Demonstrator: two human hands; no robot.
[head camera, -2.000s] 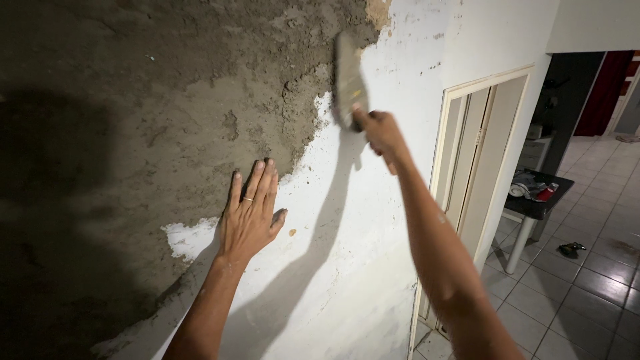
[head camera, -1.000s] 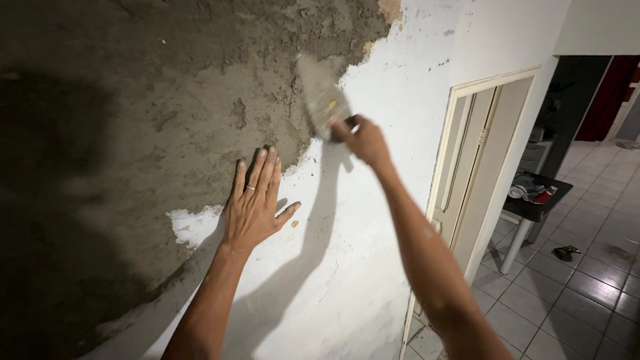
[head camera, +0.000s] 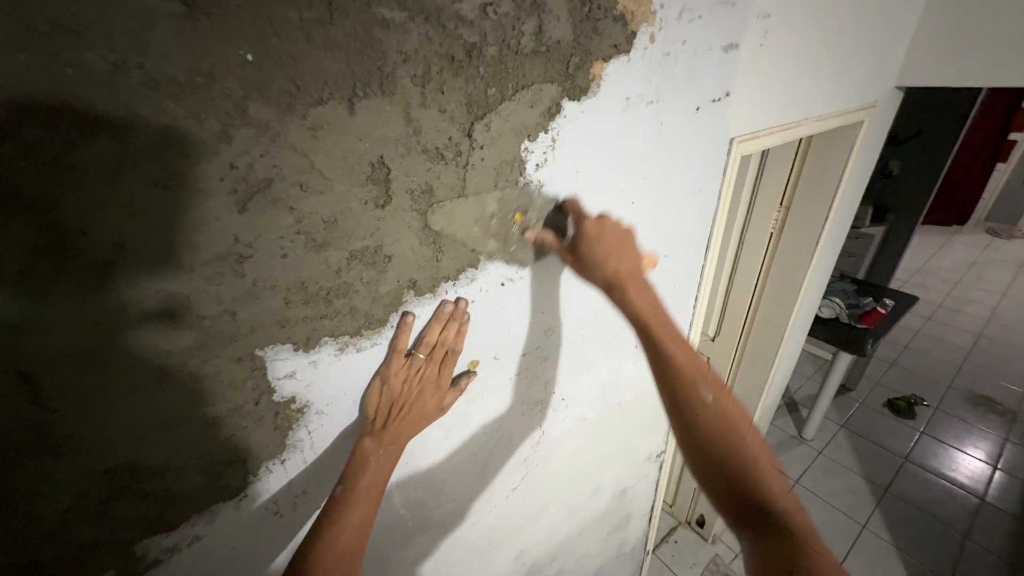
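Note:
My right hand (head camera: 596, 244) grips the handle of a mason's trowel (head camera: 484, 224), whose blade points left and lies over the edge of the grey mortar. The blade is slightly blurred and bears mortar and a yellow mark. Rough, damp-looking mortar (head camera: 320, 176) covers the upper left of the wall and ends in a ragged line against white painted wall (head camera: 640, 144). Below the trowel, my left hand (head camera: 420, 372) rests on the white wall with fingers apart, fingertips near the mortar's lower edge. It wears a ring and holds nothing.
To the right is a doorway with a cream door frame (head camera: 712, 264) and a folding door. Beyond it, a dark-topped table (head camera: 888, 320) bears a red item and other things. A small dark object (head camera: 906, 406) lies on the tiled floor (head camera: 952, 464). A red curtain (head camera: 960, 176) hangs farther back.
The trowel has come down along the mortar's edge and turned from blade up to blade pointing left. My right hand has lowered with it. My left hand stays on the wall.

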